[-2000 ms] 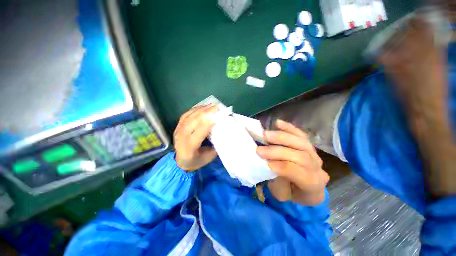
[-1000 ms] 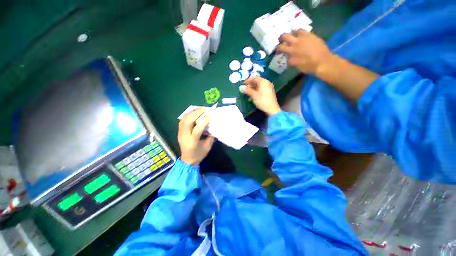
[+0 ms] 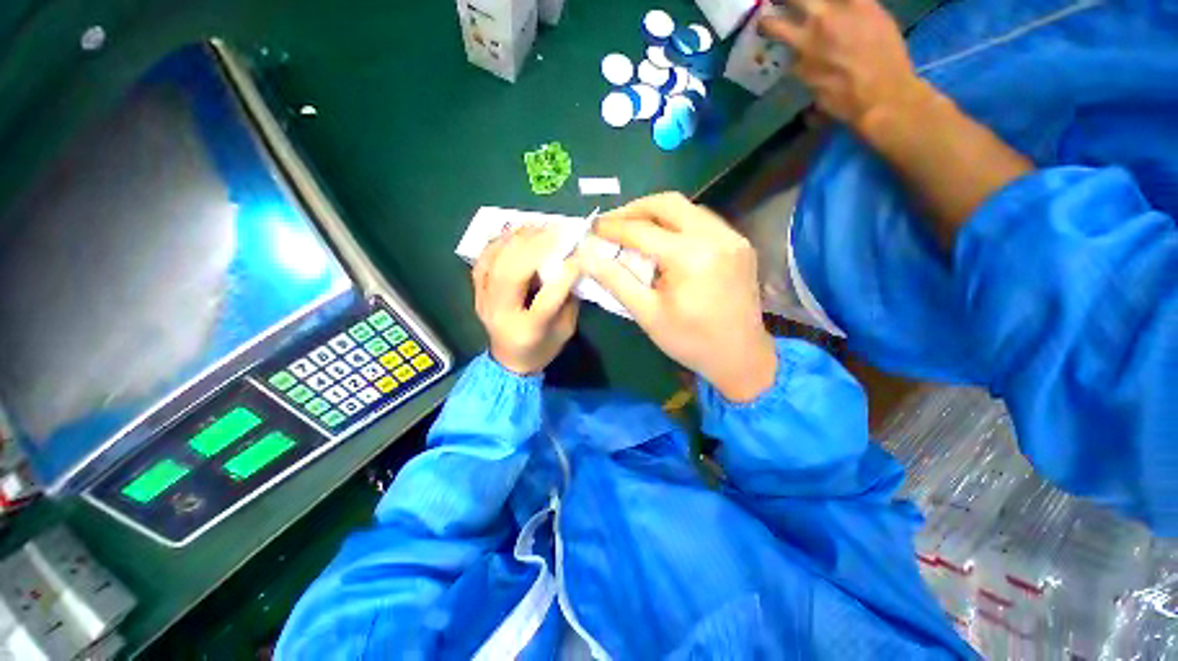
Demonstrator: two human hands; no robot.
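A white carton [image 3: 488, 230] lies at the bench edge in front of me, its closed-looking end pointing to the upper left. My left hand [image 3: 527, 300] grips its body. My right hand [image 3: 685, 278] has its fingers on the carton's near right end, at the white card flaps. The fingers hide most of that end. Coin-sized discs [image 3: 618, 109], white or blue, lie loose beyond my right hand. A green piece [image 3: 548, 168] and a small white slip [image 3: 599, 186] lie just beyond the carton.
A digital scale [image 3: 155, 258] with lit green displays is at left. White cartons [image 3: 497, 36] stand at the top, and more cartons [image 3: 58, 588] are at lower left. A person's hand [image 3: 846, 58] touches cartons at upper right. Clear plastic bags [image 3: 995, 517] lie at lower right.
My right hand has moved from the disc pile back to the carton's flaps. The carton end looks less spread open. The view has shifted, so the standing cartons are now cut off at the top.
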